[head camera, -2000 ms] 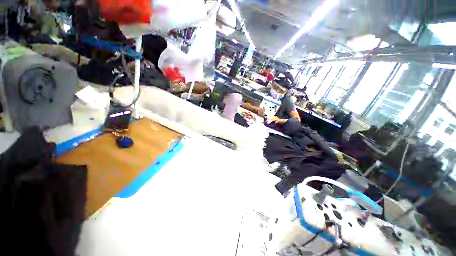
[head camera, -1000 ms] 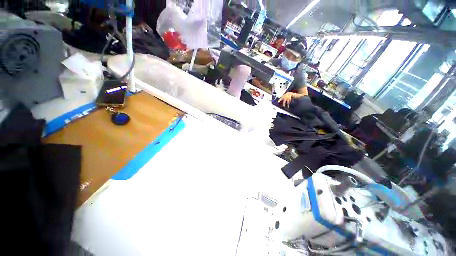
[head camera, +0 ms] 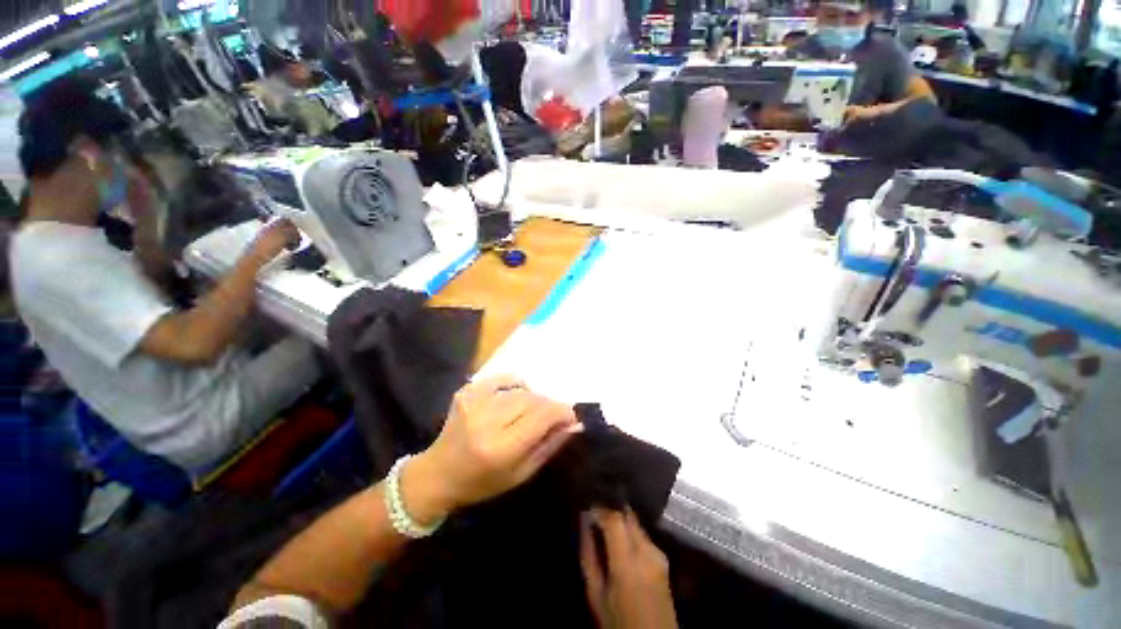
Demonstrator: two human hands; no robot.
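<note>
My left hand (head camera: 498,433), with a beaded bracelet at the wrist, pinches the upper edge of a dark garment piece (head camera: 633,467) at the table's front edge. My right hand (head camera: 627,568) is at the lower centre, its fingers on the same dark cloth. The cloth hangs down towards my lap, and its lower part is too dark to make out. The white sewing machine (head camera: 885,277) with a blue stripe stands to the right of both hands, with no cloth visible under its foot.
Another dark cloth piece (head camera: 400,356) hangs over the table's left edge beside a brown cardboard sheet (head camera: 529,277). A round dark-blue item (head camera: 513,258) lies on the sheet. Snips (head camera: 1069,522) and a black flat rectangle (head camera: 1014,424) lie at right. A person (head camera: 135,295) sits at left.
The view has swung down and left. Both my hands, out of the picture before, now show holding dark cloth. More of my machine and a seated person at left have come into view.
</note>
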